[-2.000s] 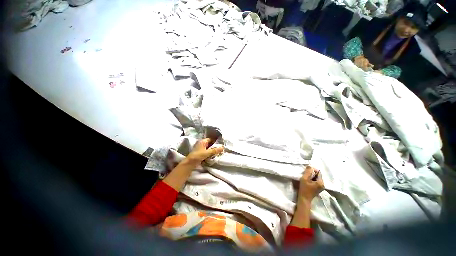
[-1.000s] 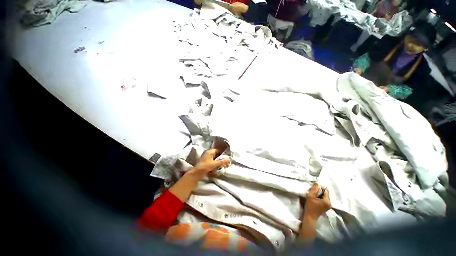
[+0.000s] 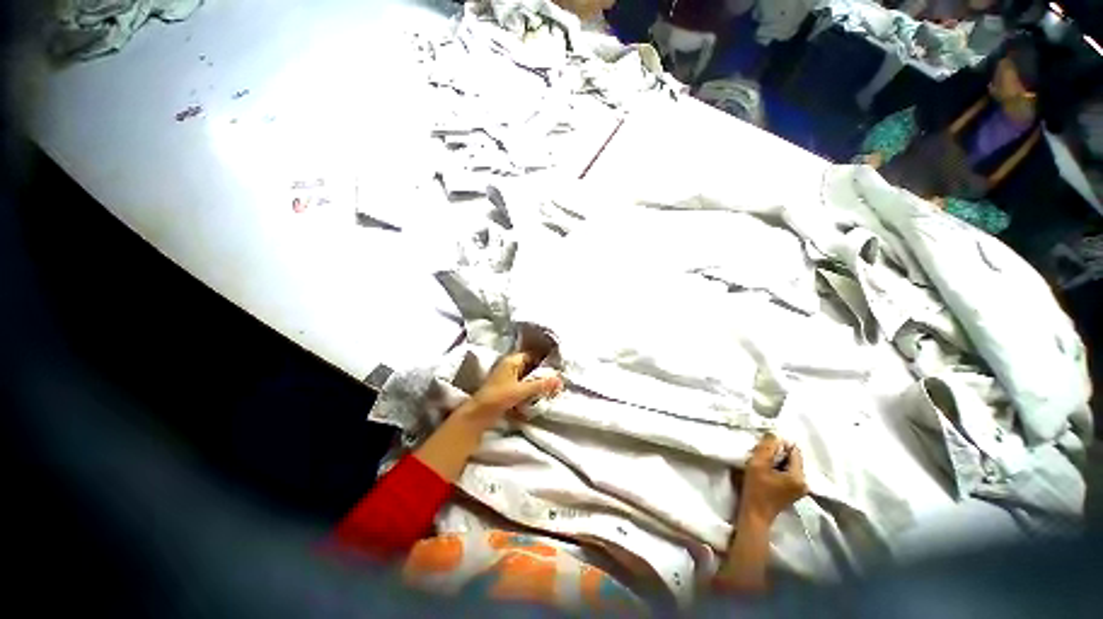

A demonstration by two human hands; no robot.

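A pale off-white garment point(image 3: 641, 423) lies over the near part of the table, with folds running down to my body. A placket strip with small dark dots point(image 3: 569, 513) shows on its near part. My left hand point(image 3: 514, 389) is shut on the garment beside a dark round opening in the cloth. My right hand point(image 3: 774, 469) is at the right end of the same long seam, fingers closed around a small dark tool, probably snips; its tips are too small to see clearly. A stretch of seam runs between my hands.
The long white table point(image 3: 157, 230) curves away to the left. A heap of crumpled pale pieces point(image 3: 508, 91) lies beyond my left hand. A thin reddish-brown stick point(image 3: 601, 148) lies past the garment. More pale garments point(image 3: 968, 290) are piled at right. A person point(image 3: 986, 133) is across the table.
The view has shifted, so the scene sits slightly differently. Both hands stay at about the same places on the garment. The person across the table has turned the head.
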